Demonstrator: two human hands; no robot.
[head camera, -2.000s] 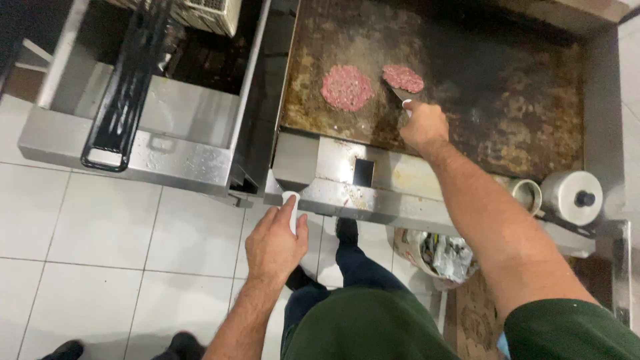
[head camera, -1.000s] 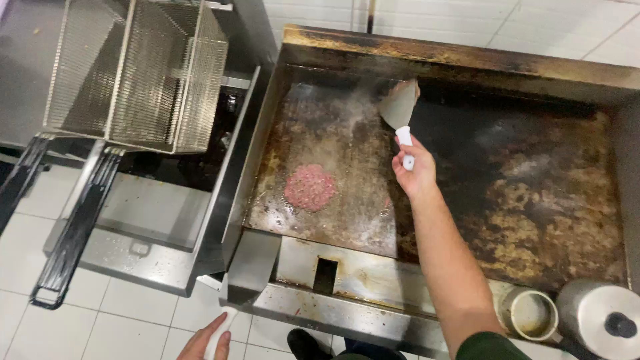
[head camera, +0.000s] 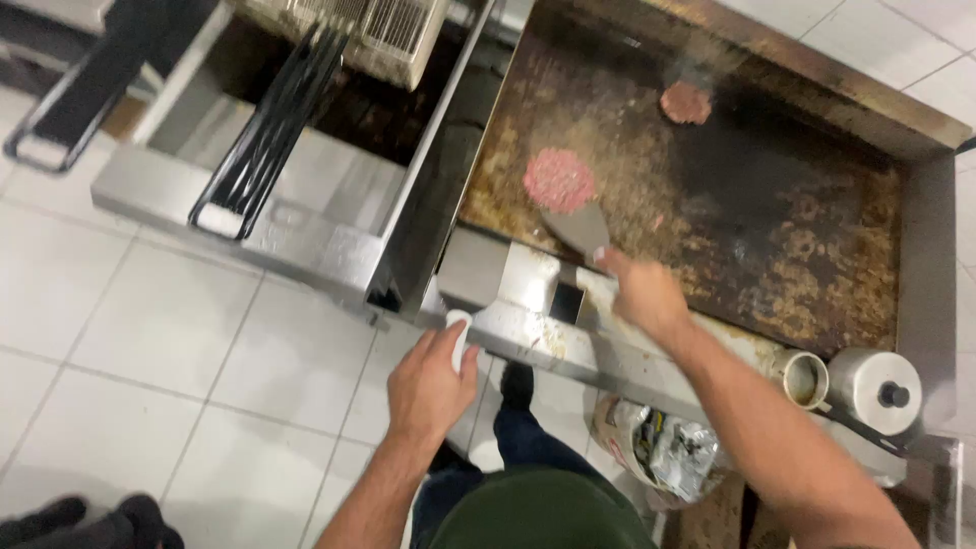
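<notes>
On the flat-top griddle (head camera: 732, 229), a pink raw burger patty (head camera: 559, 180) lies at the left, and a browner patty (head camera: 685, 102) lies farther back with faint smoke near it. My right hand (head camera: 648, 297) grips a metal spatula (head camera: 578, 229) by its handle; the blade is at the near edge of the pink patty, and whether it is under the meat I cannot tell. My left hand (head camera: 433, 381) holds the white handle of a scraper (head camera: 459, 335). Its wide metal blade rests over the griddle's front ledge, left of the square opening.
Left of the griddle stands a fryer (head camera: 320, 206) with black-handled wire baskets (head camera: 389, 34). A lidded metal pot (head camera: 875, 390) and a small metal cup (head camera: 804, 378) stand at the front right. Below is a bin (head camera: 625, 442) holding wrappers. Another person's shoes (head camera: 91, 522) show at bottom left.
The patty lifted on the spatula two seconds ago now lies at the back of the griddle. My right hand has brought the spatula from the back to the pink patty.
</notes>
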